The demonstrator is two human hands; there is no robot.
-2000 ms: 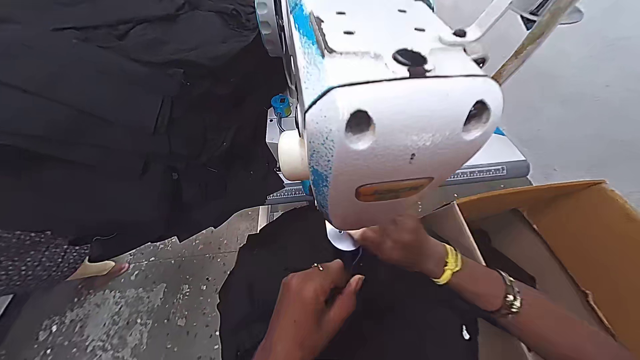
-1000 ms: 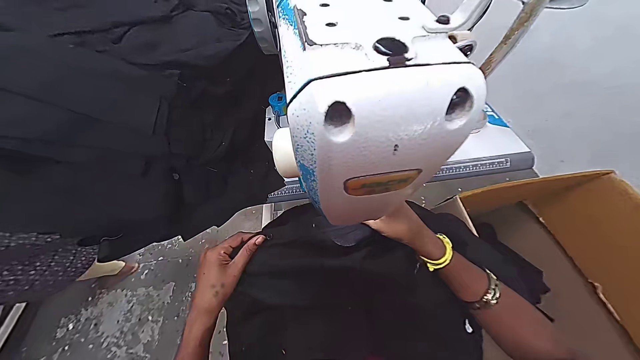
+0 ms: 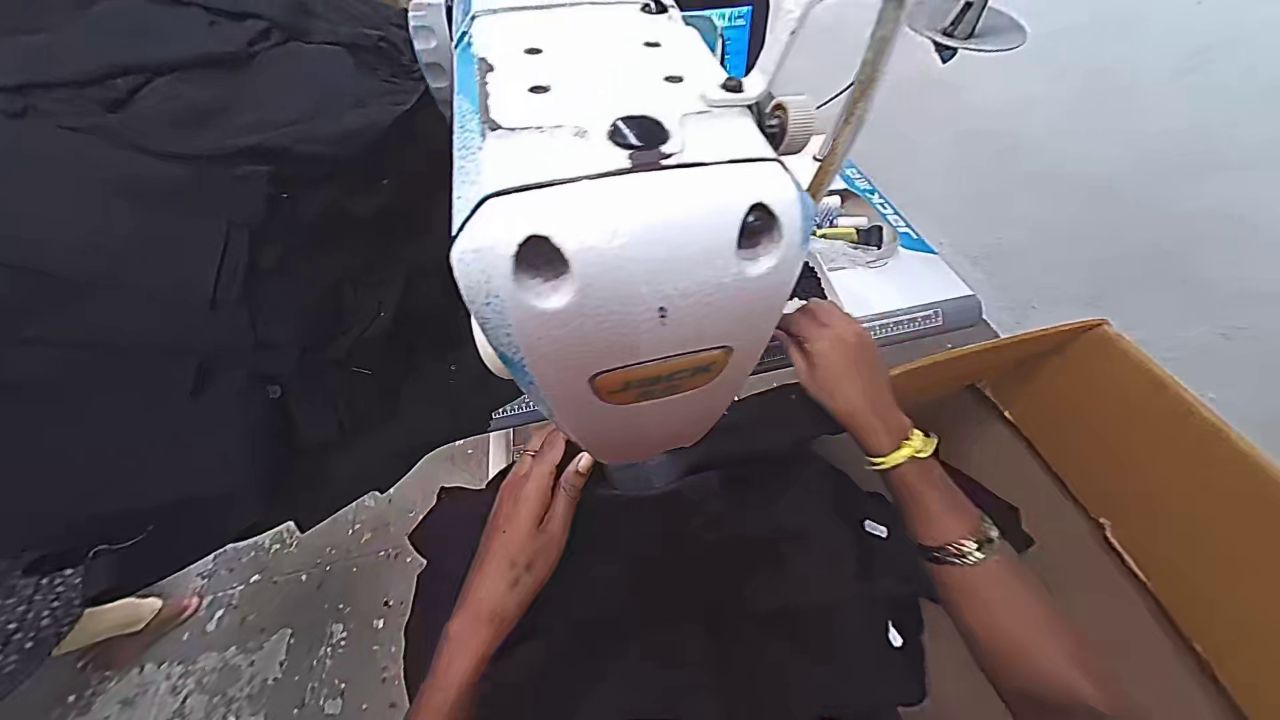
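A white and blue Jack sewing machine point(image 3: 620, 290) fills the upper middle, its head hiding the needle area. Black fabric point(image 3: 720, 580) lies below and in front of it. My left hand point(image 3: 535, 500) rests on the fabric's upper left, fingertips at the lower left edge of the machine head; whether it grips the cloth is unclear. To the right of the head is my right hand point(image 3: 840, 365), wearing a yellow band, its bent fingers at a small white thing and dark cloth. What those fingertips hold is partly hidden by the machine.
A large pile of black cloth point(image 3: 130, 300) covers the left side. An open cardboard box point(image 3: 1150, 450) stands at the right. Small items lie in a clear tray point(image 3: 865, 250) on the machine bed. At lower left, a person's foot point(image 3: 175, 612) shows above the worn floor.
My left hand has moved from the fabric's left edge up to the machine head. My right hand, earlier under the head, is now out at its right side. The view has shifted.
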